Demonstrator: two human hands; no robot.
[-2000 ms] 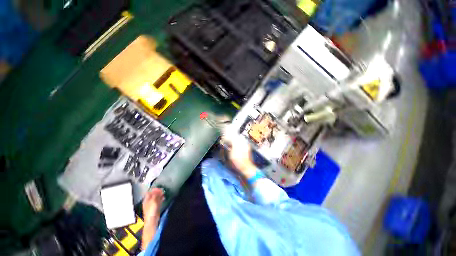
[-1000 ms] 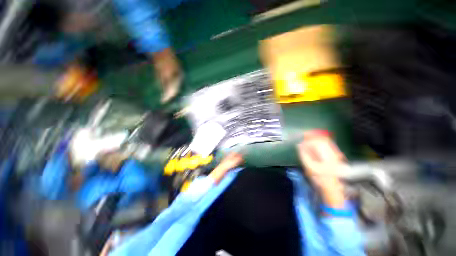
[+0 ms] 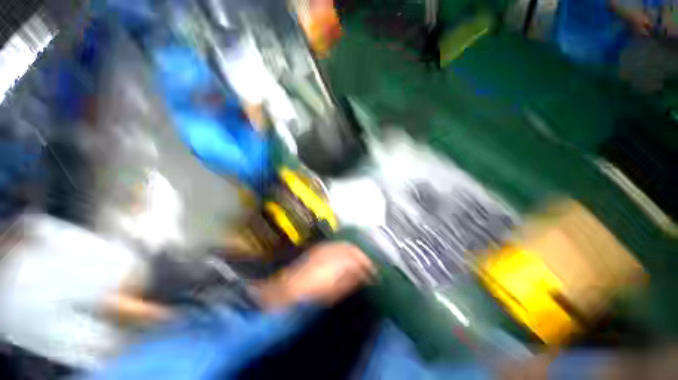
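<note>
The frame is strongly blurred. My left hand [image 3: 323, 273] is near the bench edge, below the white sheet, with fingers bent; whether it holds anything cannot be told. My right hand [image 3: 524, 365] is a smear at the bottom edge, partly cut off, with a blue wrist band beside it. The grey liner [image 3: 405, 159] lies on the green bench with rows of small black components [image 3: 427, 241] on it. The white sheet [image 3: 358, 202] lies at the liner's left end. An open cardboard carton [image 3: 583, 256] with bright yellow inside [image 3: 526, 291] is right of the liner.
Yellow-and-dark items [image 3: 306, 200] lie left of the white sheet, beside a dark object [image 3: 327, 148]. A person in blue [image 3: 212, 126] is at the bench further left. A person in white [image 3: 63, 286] is at the lower left. Another person in blue [image 3: 591, 33] is across the green bench.
The view has swung left and tilted, so the liner and carton sit lower and further right. People at the left show larger. My right hand has dropped to the bottom edge; the machine is out of view.
</note>
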